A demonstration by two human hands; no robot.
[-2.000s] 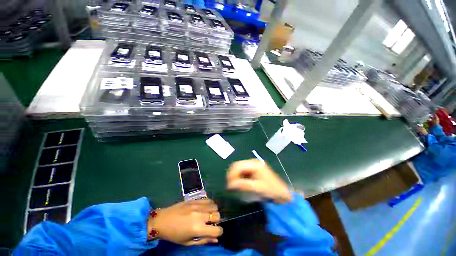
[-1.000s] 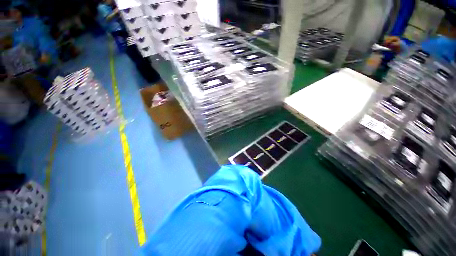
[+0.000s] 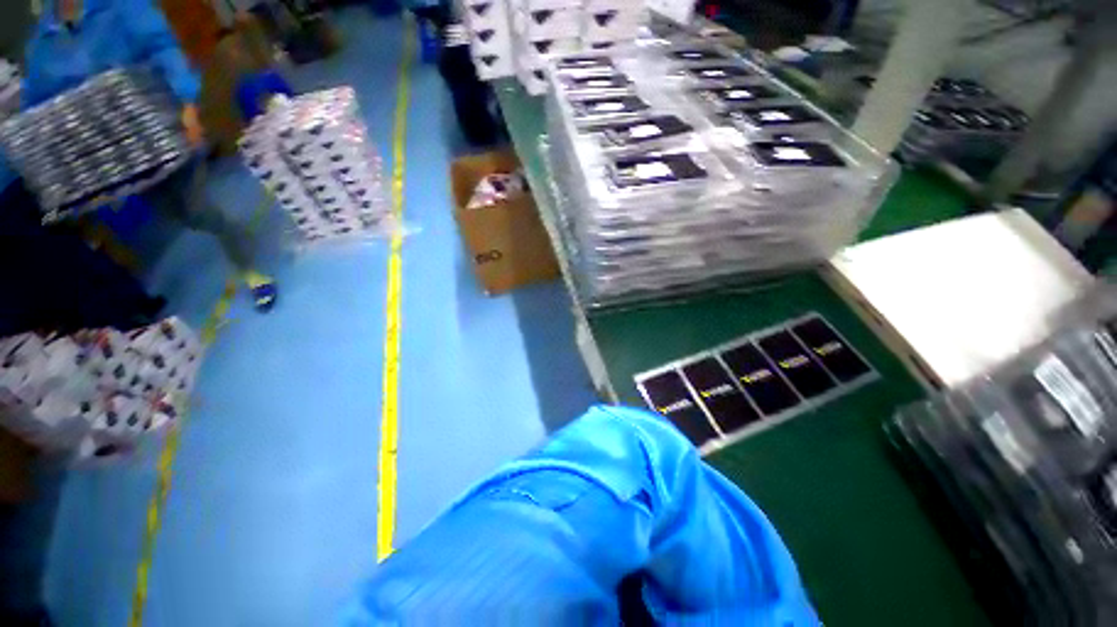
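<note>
Neither of my hands shows; only a blue sleeve is in view at the bottom centre. A film sheet [image 3: 757, 380] with several black screen protective films in a row lies on the green bench [image 3: 845, 490] just beyond the sleeve. A tall stack of clear blister trays [image 3: 723, 233] stands behind it, with black phones with white labels in the top pockets. Another tray stack [image 3: 1017, 453] is at the right, blurred and cut off by the edge.
A white board [image 3: 962, 288] lies between the tray stacks. An open waste carton [image 3: 508, 239] stands beside the bench. White boxes [image 3: 321, 165] are stacked on the blue floor. A person [image 3: 104, 49] at upper left holds a tray of small items.
The view has swung left from the bench front to the aisle. The keypad phone, white container and both hands have left the picture. The person with the tray has come into clearer view.
</note>
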